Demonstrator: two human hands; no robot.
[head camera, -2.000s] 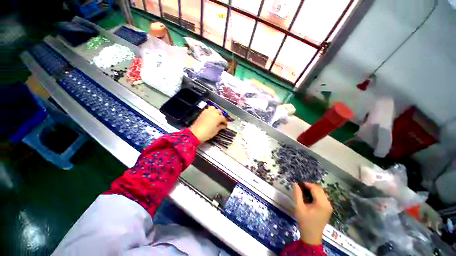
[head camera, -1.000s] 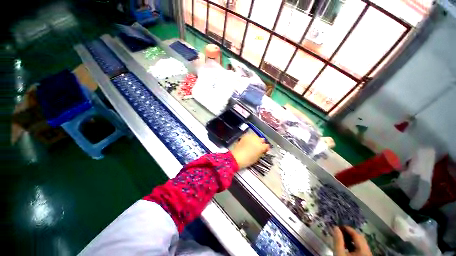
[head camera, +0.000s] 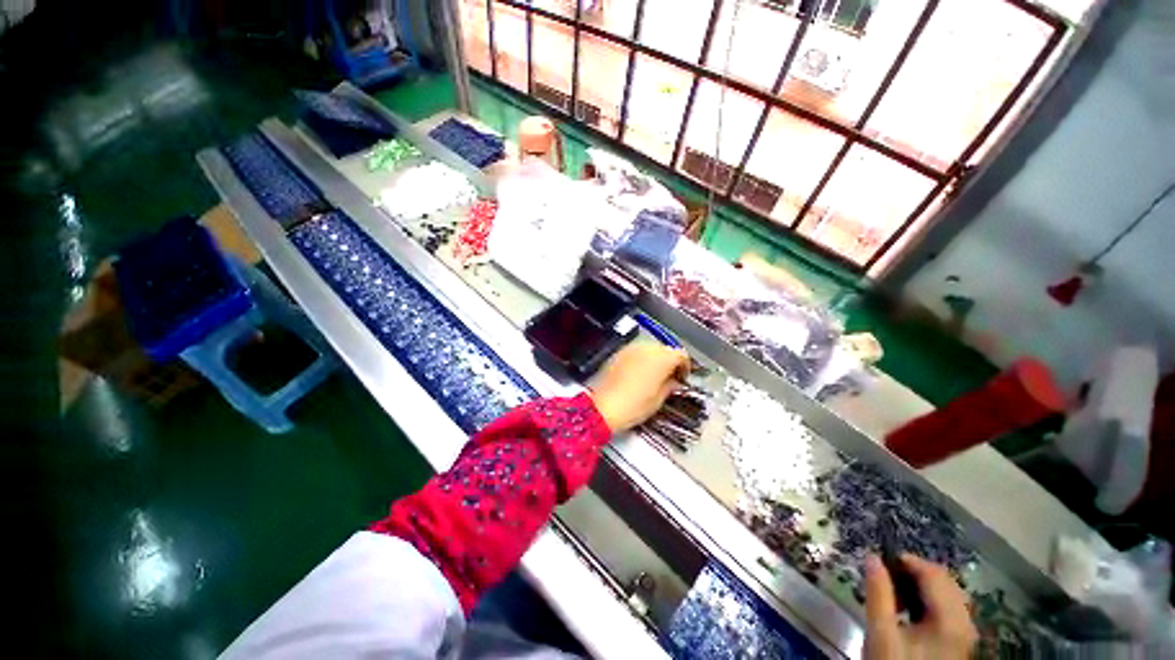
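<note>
My left hand (head camera: 640, 384) reaches in from the left in a red patterned sleeve, palm down over the pale trough. Its fingers are bent at the upper end of the thin dark component strips (head camera: 679, 419); what is under the fingertips is hidden. My right hand (head camera: 930, 621) is at the lower right, partly cut off by the bottom edge, with a dark object, apparently the tweezers (head camera: 902, 587), between thumb and fingers. It is beside the dark grey component heap (head camera: 889, 509). Small dark components (head camera: 782, 529) lie left of that heap.
A black tray (head camera: 580, 329) and blue-handled cutters (head camera: 660, 331) lie beyond my left hand. White parts (head camera: 767, 438) lie between strips and dark heap. Blue circuit boards (head camera: 387, 310) line the rail. Bags (head camera: 548, 226) and a red cylinder (head camera: 979, 413) are behind. A blue stool (head camera: 277, 374) stands left.
The view has turned right and up since two seconds ago, shifting the bench in the picture. My left hand stays at the strips; my right hand stays by the dark heap, lower in the picture.
</note>
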